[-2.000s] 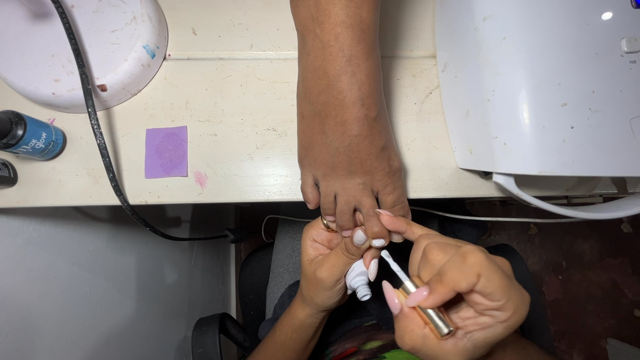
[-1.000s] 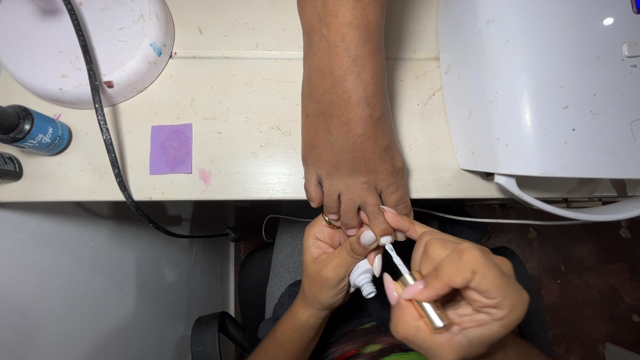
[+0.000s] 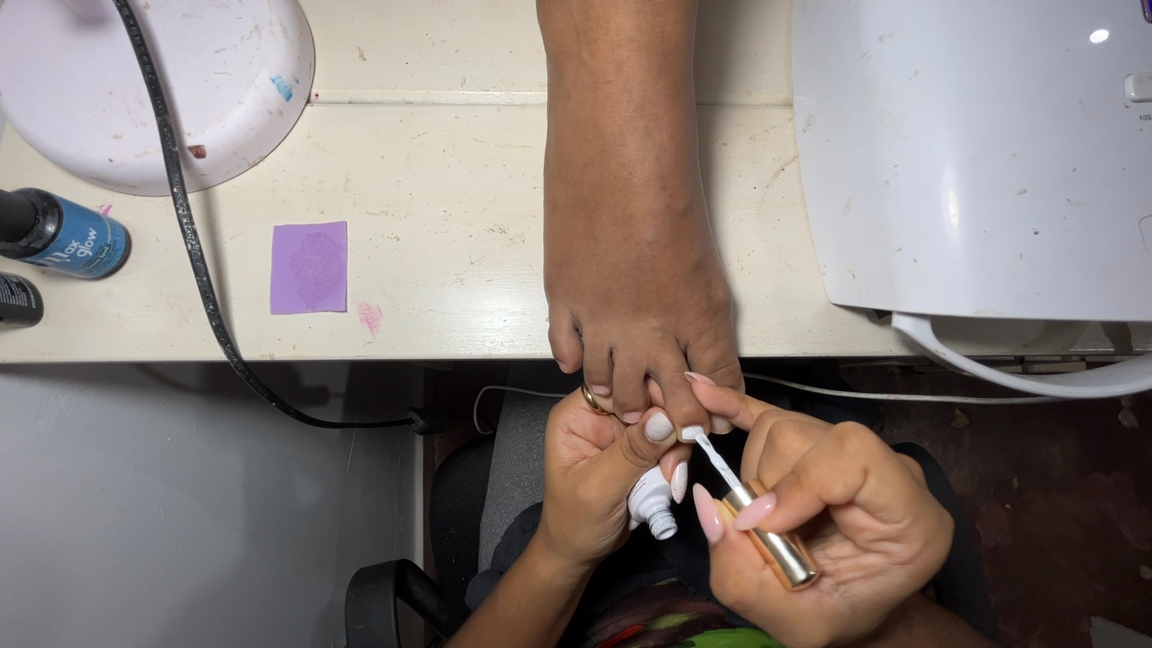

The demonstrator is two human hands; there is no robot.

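Another person's bare foot [image 3: 630, 243] rests over the table edge, toes toward me. My left hand [image 3: 589, 468] holds a small white nail polish bottle [image 3: 652, 504], its neck uncapped and tilted down, while its thumb touches the second toe beside the big toe's neighbours. My right hand [image 3: 828, 513] grips the gold cap of a polish brush [image 3: 778, 540] between thumb and fingers. White polish coats the bristles, whose tip touches a toenail [image 3: 691, 433] bearing white polish. The right index fingertip rests against the toes.
On the cream table [image 3: 432, 225] lies a purple square [image 3: 309, 267] with a darker patch. A black cable [image 3: 180, 198] crosses a round white base [image 3: 180, 90]. A blue-labelled bottle [image 3: 85, 238] and a dark bottle [image 3: 20, 299] lie left. A large white device [image 3: 972, 162] stands right.
Two seconds ago the brush was just off the toes; its tip now touches the toenail. My left hand still holds the white bottle near the toes.
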